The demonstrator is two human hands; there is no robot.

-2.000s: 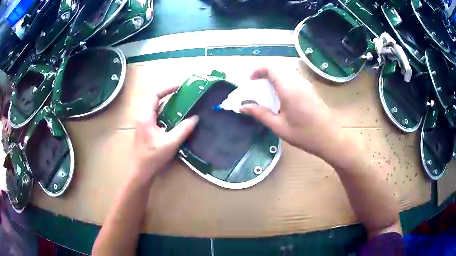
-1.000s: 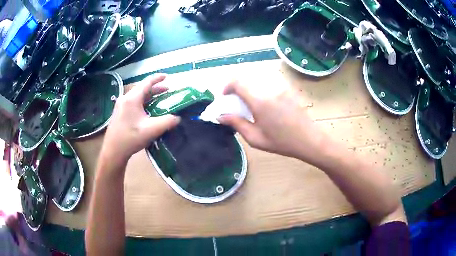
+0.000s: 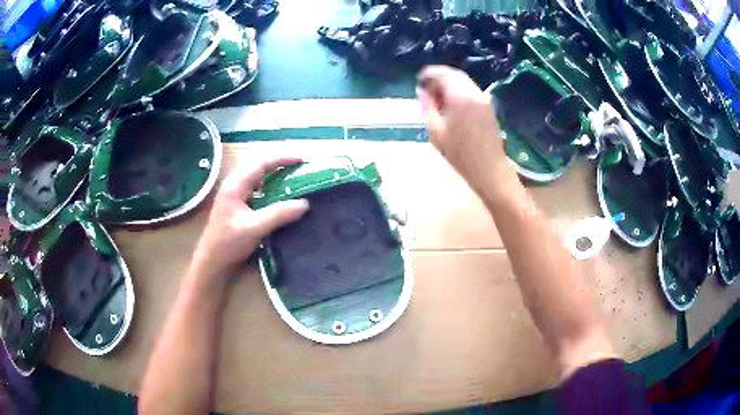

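Note:
A green car body shell lies on the cardboard in front of me, its dark recess up and its rounded, pale-rimmed end towards me. My left hand grips its far left corner, thumb over the edge of the recess. My right hand is raised beyond and right of the shell, near the black parts heap, with fingers bent together; whether it holds anything cannot be told. The white glue bottle with a blue tip lies on the cardboard at the right, beside my right forearm.
Green shells crowd the left side and right side. A heap of black plastic fittings lies on the dark green bench beyond the cardboard. A crumpled off-white cloth drapes over the shells at right. Small dark specks dot the cardboard at right.
My right hand has let go of the glue bottle, which now lies at the right, and has moved up and away towards the black heap. My left hand still holds the shell, now turned straighter.

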